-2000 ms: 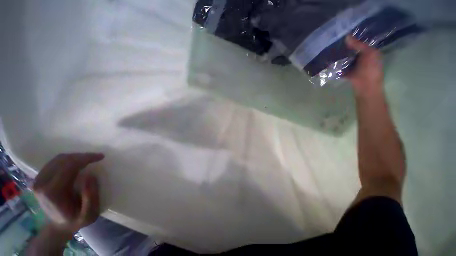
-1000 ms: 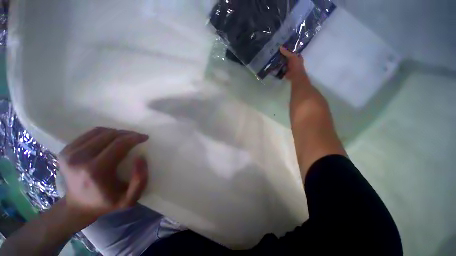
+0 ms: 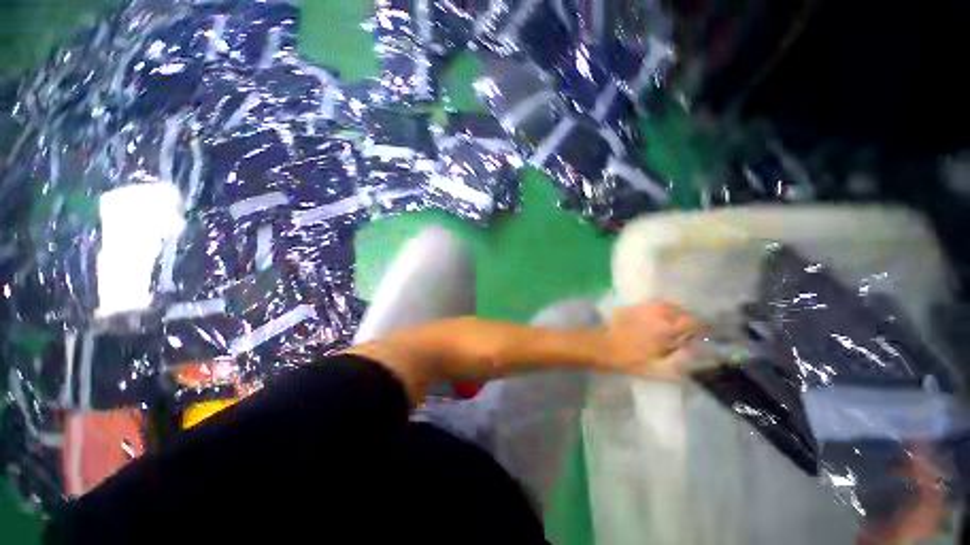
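A dark bagged garment (image 3: 782,399) in shiny clear plastic, with a pale printed strip, is over the large white bin (image 3: 776,221) at the right. My right hand (image 3: 917,498) is blurred at the bottom right and holds the packet's lower right part. My left hand (image 3: 651,335) reaches across from the lower left. Its fingertips are at the packet's left edge, but blur hides whether they grip it.
Piles of dark packets (image 3: 255,160) with pale strips spread over the green floor (image 3: 542,250). A bright white rectangle (image 3: 138,240), a coral packet (image 3: 101,447) and a yellow one (image 3: 207,410) lie at the left. My white shoe (image 3: 425,271) is on the floor.
The view has swung from inside the bin to the floor piles, with the bin now at the right. The packet is up over the bin, and my left hand has reached its edge.
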